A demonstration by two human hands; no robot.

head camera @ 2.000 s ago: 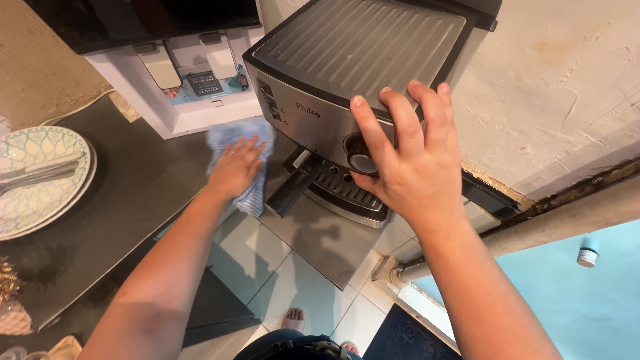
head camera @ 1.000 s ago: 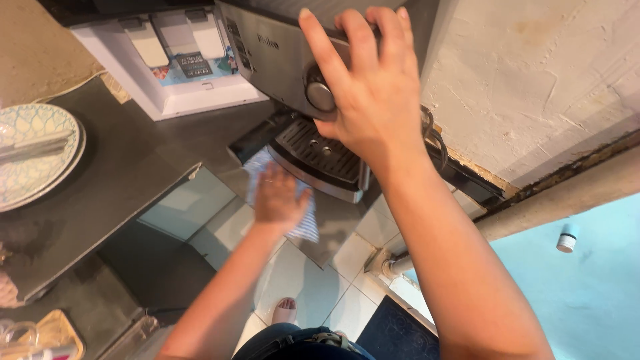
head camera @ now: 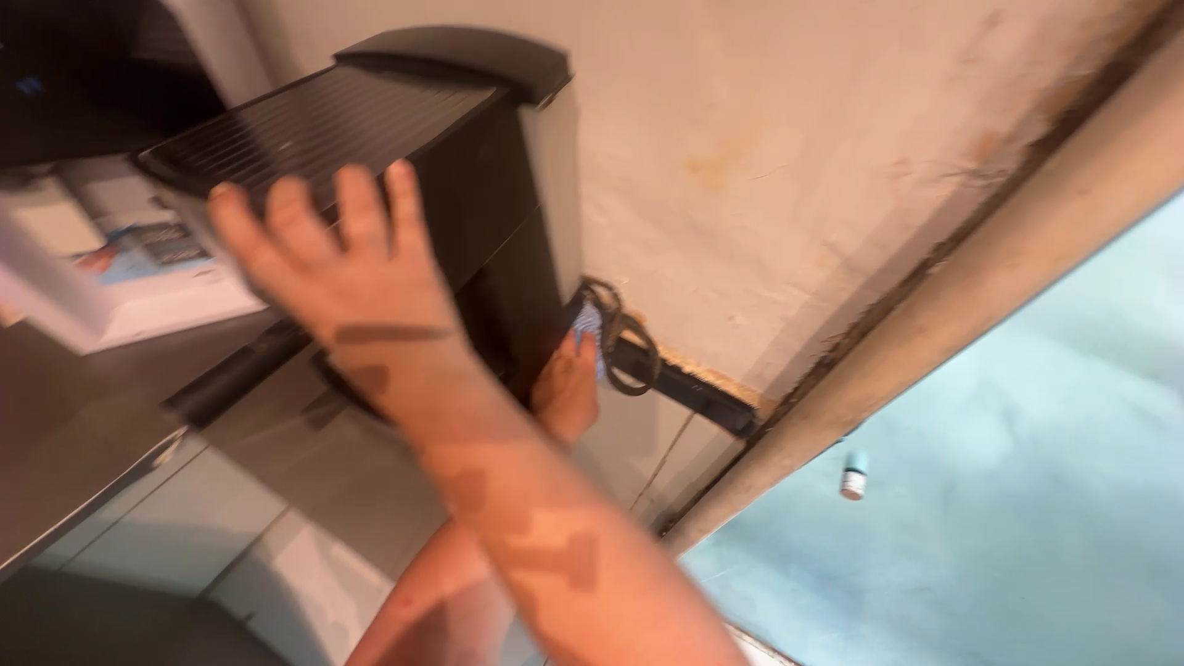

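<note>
A coffee machine (head camera: pixel 499 222) with a ribbed top and dark side stands turned at an angle, its black portafilter handle (head camera: pixel 240 370) pointing left. My right hand (head camera: pixel 342 259) lies with fingers spread on its upper front edge. Under my right forearm my left arm crosses to the machine's right side. There my left hand (head camera: pixel 566 388) has a blue-and-white cloth (head camera: pixel 588 324) at its fingertips, low by the machine's rear. A looped black cord (head camera: pixel 631 351) hangs beside the cloth. My forearm hides part of the machine's front, and the view is blurred.
A white dispenser unit (head camera: pixel 176 296) stands left of the machine on the dark countertop (head camera: pixel 83 407). Behind is a rough plaster wall (head camera: pixel 740 166). A pale beam (head camera: pixel 943 305) slants along the right, with a small bottle (head camera: pixel 853 476) on the blue surface beyond.
My left hand has moved with the cloth from below the machine's front to its right side. My right hand stays on the machine, whose dark side now shows. The view has shifted strongly.
</note>
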